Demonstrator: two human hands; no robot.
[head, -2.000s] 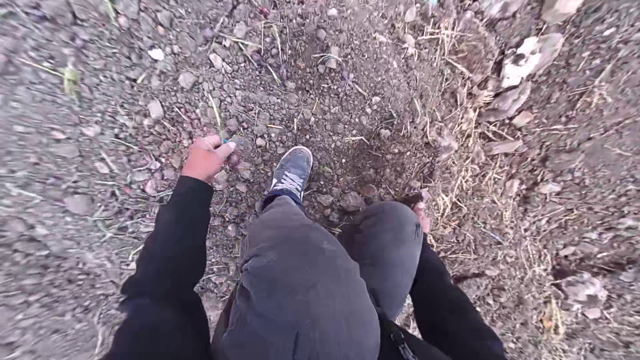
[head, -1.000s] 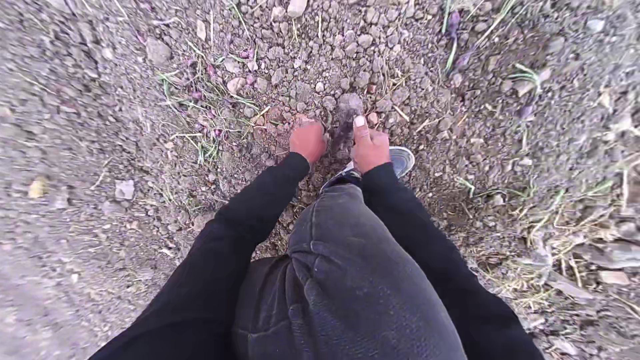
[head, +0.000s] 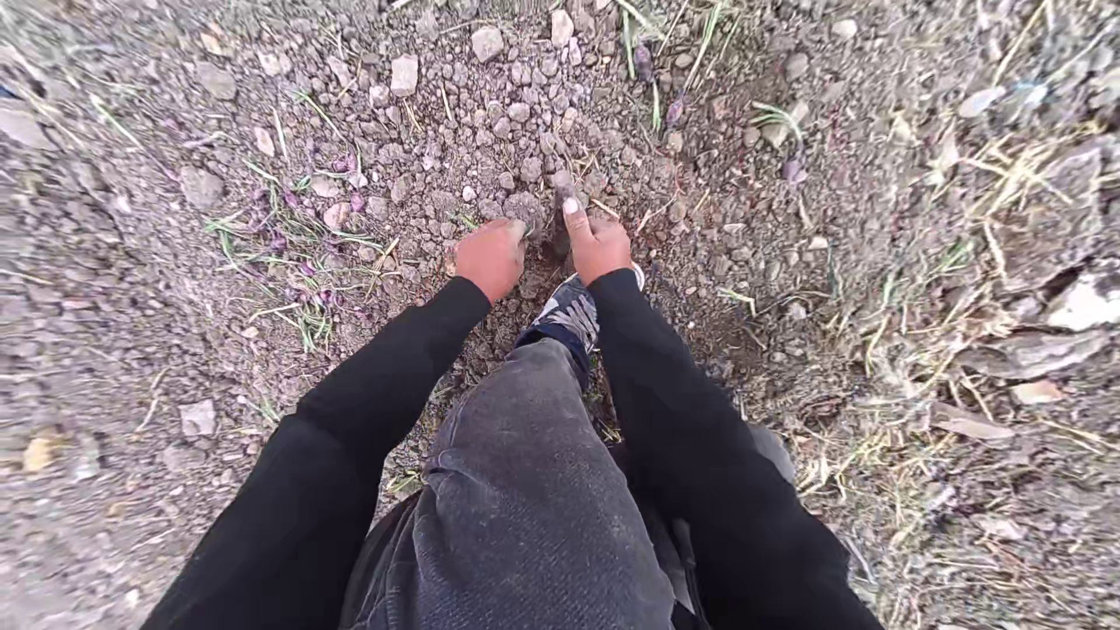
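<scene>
My left hand (head: pixel 492 258) is low over the soil, its fingers curled down beside a clod (head: pixel 523 208); whether anything is in them is hidden. Just to its right, my right hand (head: pixel 600 247) closes around a dark, soil-coated tool or piece (head: pixel 563 197), thumb on top, the far end at the ground. Its exact kind is unclear. Left of both hands lies a loose heap of small purple onion bulbs with green leaves (head: pixel 306 267). More purple bulbs with leaves (head: pixel 644 63) stand or lie in the soil farther ahead, and another (head: pixel 794 170) is to the right.
Cloddy, stony soil (head: pixel 420 166) surrounds the hands. My grey sneaker (head: pixel 573 311) is close behind them, below my bent knee. Dry straw (head: pixel 1024 175) and flat pale stones or debris (head: pixel 1085 302) lie at the right. Several stones (head: pixel 404 76) are scattered ahead.
Two seconds ago my hands were apart, the right beside my knee; since then they have come together at the soil ahead of my shoe. The view has shifted.
</scene>
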